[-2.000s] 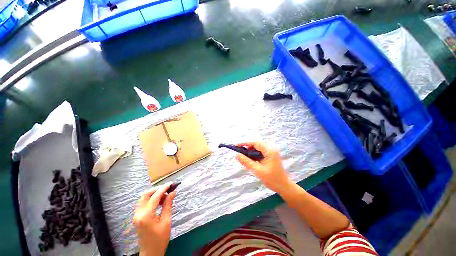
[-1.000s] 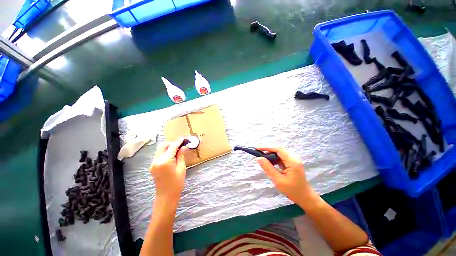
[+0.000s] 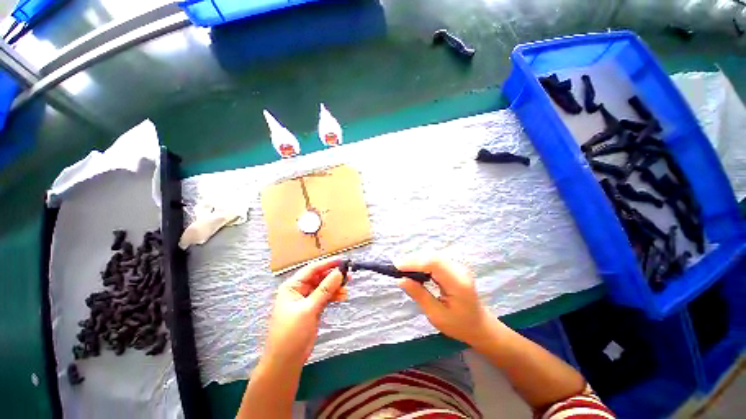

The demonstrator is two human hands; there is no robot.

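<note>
My left hand [image 3: 307,299] grips a small dark part [image 3: 344,268] between thumb and fingers. My right hand [image 3: 448,299] holds a long black part [image 3: 380,268] by its wider end. The narrow end of the long part meets the small part, just in front of the cardboard pad [image 3: 282,204]. A small white round glue dish [image 3: 309,222] sits on the pad over a dark streak. The fingers partly hide the small part.
A black-rimmed tray [image 3: 172,245] of small dark parts [image 3: 123,299] is at left. A blue bin [image 3: 556,176] of long black parts is at right. Two white bottles [image 3: 283,137] and a crumpled cloth [image 3: 210,227] lie near the pad. A single long part [image 3: 502,157] lies beside the bin.
My left hand dipped to the glue dish, then moved back toward me and right with the small part. The long part in my right hand now meets it.
</note>
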